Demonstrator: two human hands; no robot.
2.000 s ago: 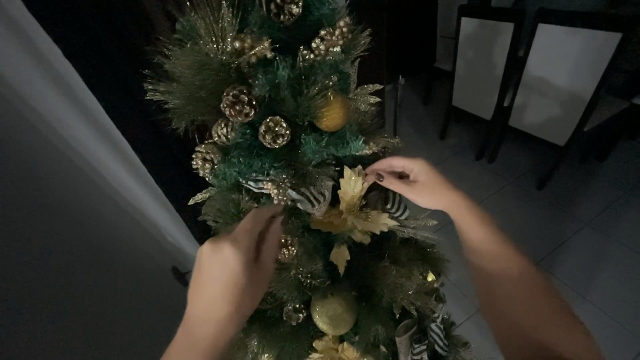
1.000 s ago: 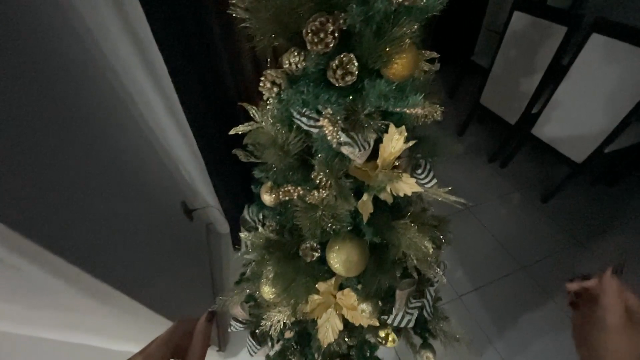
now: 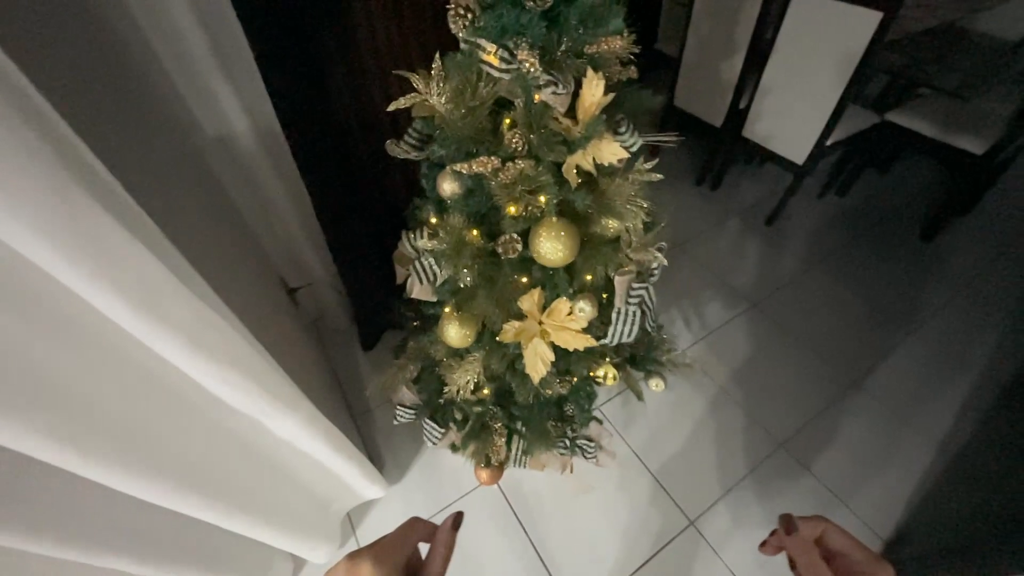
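Observation:
A decorated Christmas tree (image 3: 520,264) stands in the middle of the head view, with small yellow lights glowing among its branches. On it hang a large gold glitter ball (image 3: 554,242), a gold poinsettia flower (image 3: 546,330), another gold flower (image 3: 594,148) higher up, and a black-and-white striped ribbon (image 3: 634,308) at the right. A copper-coloured ball (image 3: 489,474) hangs lowest. My left hand (image 3: 404,548) is at the bottom edge, below the tree, thumb and fingers apart and holding nothing. At the lower right is my right hand (image 3: 824,546), away from the tree, fingers curled, nothing visible in it.
A white curtain (image 3: 160,320) hangs along the left side. Dark-framed chairs with pale backs (image 3: 812,76) stand at the upper right. Light floor tiles (image 3: 656,480) surround the tree's base. Something dark (image 3: 960,448) borders the right edge.
Both hands were at the gold flower and ribbon two seconds ago; they have since drawn back from the tree. The view has shifted down the tree. Small lights now glow on it.

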